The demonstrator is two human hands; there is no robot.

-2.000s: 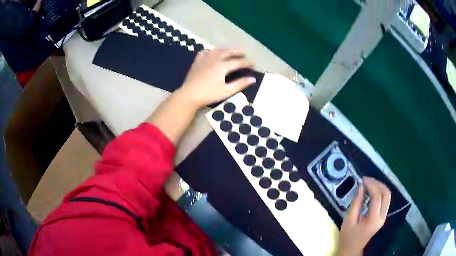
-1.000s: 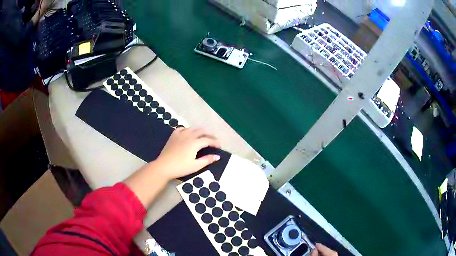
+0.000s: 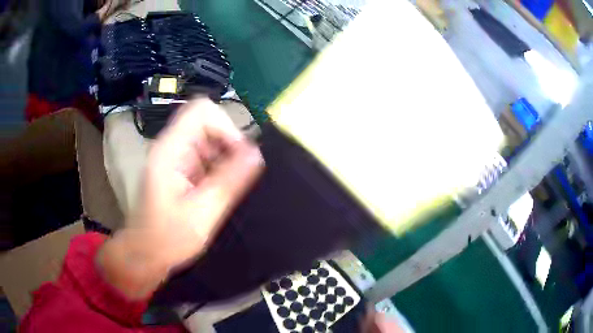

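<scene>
My left hand is raised and blurred, its fingers curled closed at the edge of a black sheet. The sheet is lifted off the table. A white backing sheet with yellowish edges is lifted beside it, overlapping its right side; whether they are stuck together is unclear. The sheet of black round foam pads lies below, partly hidden. Part of my right hand shows blurred at the bottom edge; what it holds cannot be seen. The speaker housing is out of view.
A green conveyor belt runs beyond a white metal post. Black units are stacked at the far left near a black case with a yellow label. An open brown carton stands at left.
My left hand has risen from the table with the black sheet. The white backing sheet has also come up close to the camera. The view has shifted, and the speaker housing has left the picture.
</scene>
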